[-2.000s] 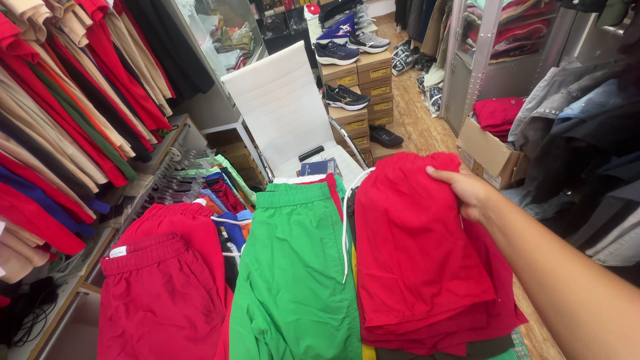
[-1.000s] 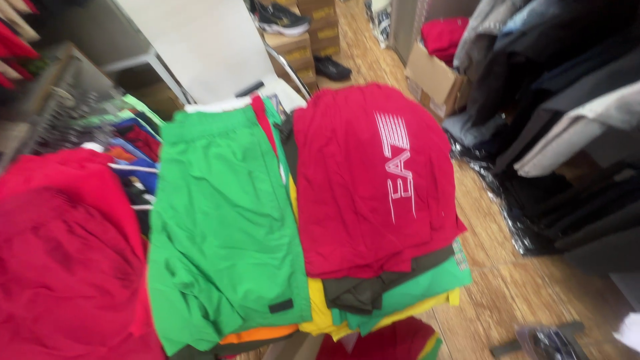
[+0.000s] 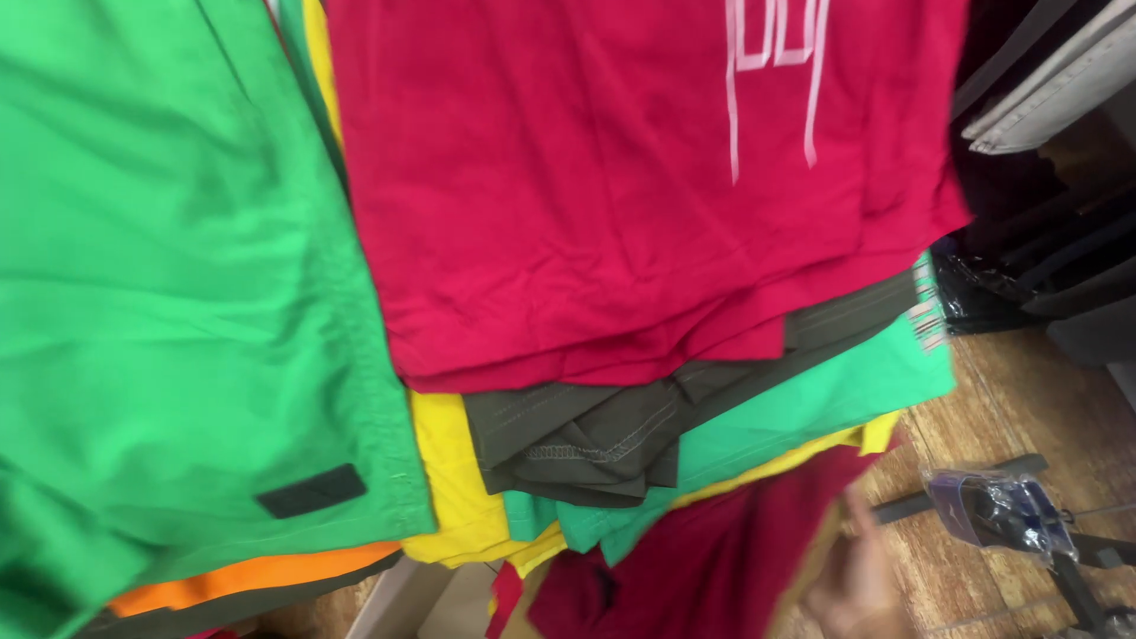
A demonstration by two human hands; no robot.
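Note:
My right hand [image 3: 856, 572], blurred, is at the lower right, its fingers at the edge of a dark red garment [image 3: 701, 550] below the stack; whether they grip it is unclear. Above lie red shorts [image 3: 603, 195] with a white print, on top of dark olive shorts [image 3: 586, 444], teal-green shorts [image 3: 781, 399] and yellow shorts [image 3: 457, 479]. Green shorts [image 3: 177, 266] with a small dark patch cover the left side, over an orange garment [image 3: 257, 572]. My left hand is out of view.
A cardboard box [image 3: 399, 599] stands beneath the stack's lower edge. At right, a plastic-wrapped item [image 3: 1003, 515] rests by black metal legs [image 3: 1083, 595] on the wood-look floor [image 3: 1003, 417]. Hanging dark garments [image 3: 1083, 240] and a grey one [image 3: 1056, 80] line the right side.
Two seconds ago my right hand was on the upper edge of the red shorts; now it is below the stack by the dark red garment. The view has moved down and closer.

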